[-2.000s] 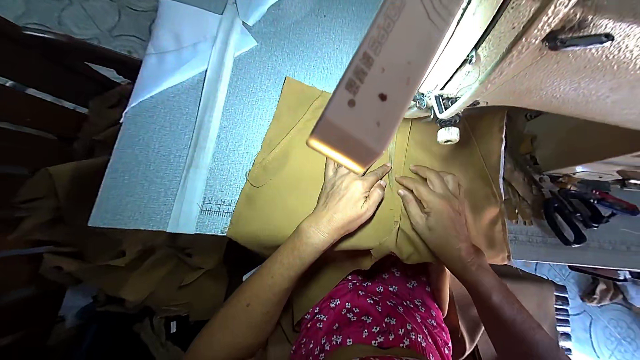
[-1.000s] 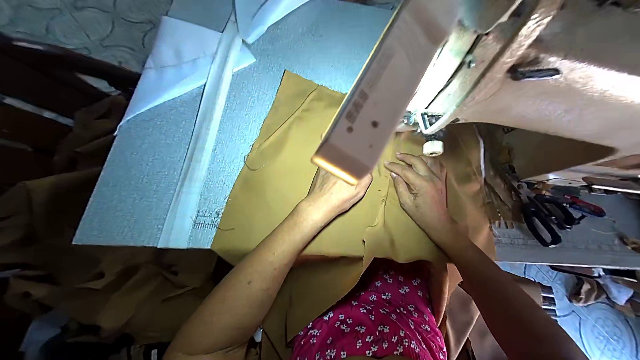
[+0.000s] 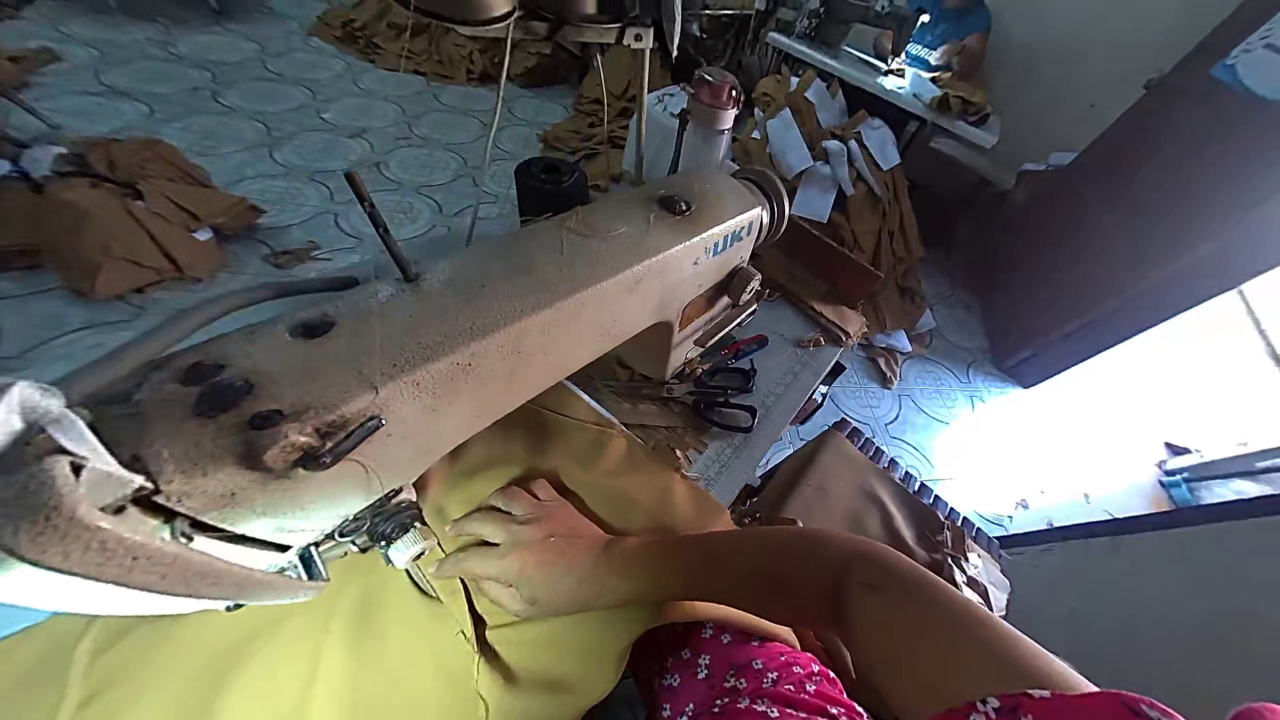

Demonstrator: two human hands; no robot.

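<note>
My right hand (image 3: 535, 550) lies on mustard-brown fabric (image 3: 300, 650), palm down with its fingers apart, just right of the presser-foot area of an industrial sewing machine (image 3: 520, 320). A seam or fold in the fabric runs down beside my fingertips. The cloth passes under the machine head and spreads to the lower left. A white round knob (image 3: 410, 547) sits near the needle area, close to my fingers. The needle itself is hidden. My left hand is not seen.
Black-handled scissors (image 3: 725, 400) and other tools lie beyond the machine arm, near a marked ruler (image 3: 760, 420). A black thread cone (image 3: 552, 188) stands behind. Brown cloth piles (image 3: 140, 215) lie on the tiled floor. A person (image 3: 945, 45) works at another machine, top right.
The view has swung strongly to the right. My left hand, on the fabric earlier, has left the view. My right hand still rests on the fabric beside the machine head.
</note>
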